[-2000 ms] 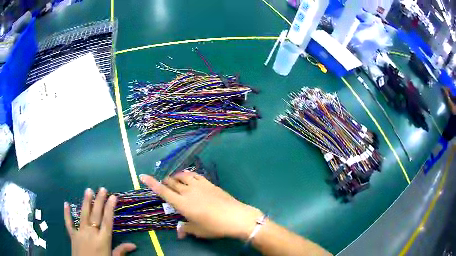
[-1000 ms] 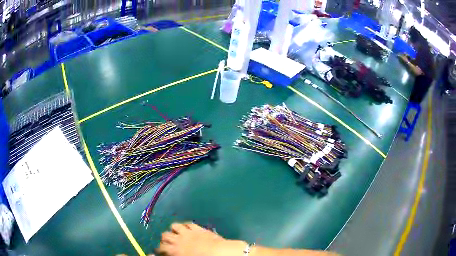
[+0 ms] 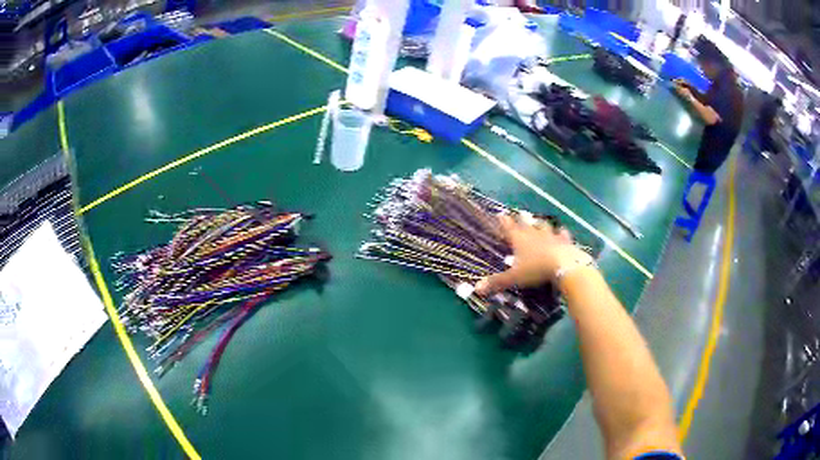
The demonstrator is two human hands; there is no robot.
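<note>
My right hand [image 3: 530, 252] lies over the black-block end of the right-hand harness pile [image 3: 450, 225], with thumb and fingers spread across it. White marker sleeves [image 3: 465, 289] show beside the thumb. The pile's silvery wire tips point to the upper left. The hand hides part of the pile, and I cannot tell whether the fingers grip any harness. The unlabelled harness pile [image 3: 216, 269] lies to the left, black blocks to the right, with a few red and blue wires trailing toward me. My left hand is out of the picture.
A plastic cup [image 3: 350, 140] stands by a white post [image 3: 373, 58]. Behind are a blue-and-white box [image 3: 439, 101] and a thin rod [image 3: 566, 180]. A paper sheet [image 3: 40, 323] lies at the left edge over a striped rack [image 3: 34, 193]. A person [image 3: 717, 103] is at the upper right.
The view has swung right and away from the near harness stack. My right hand has moved from the bottom edge onto the right-hand pile. My left hand has left the picture.
</note>
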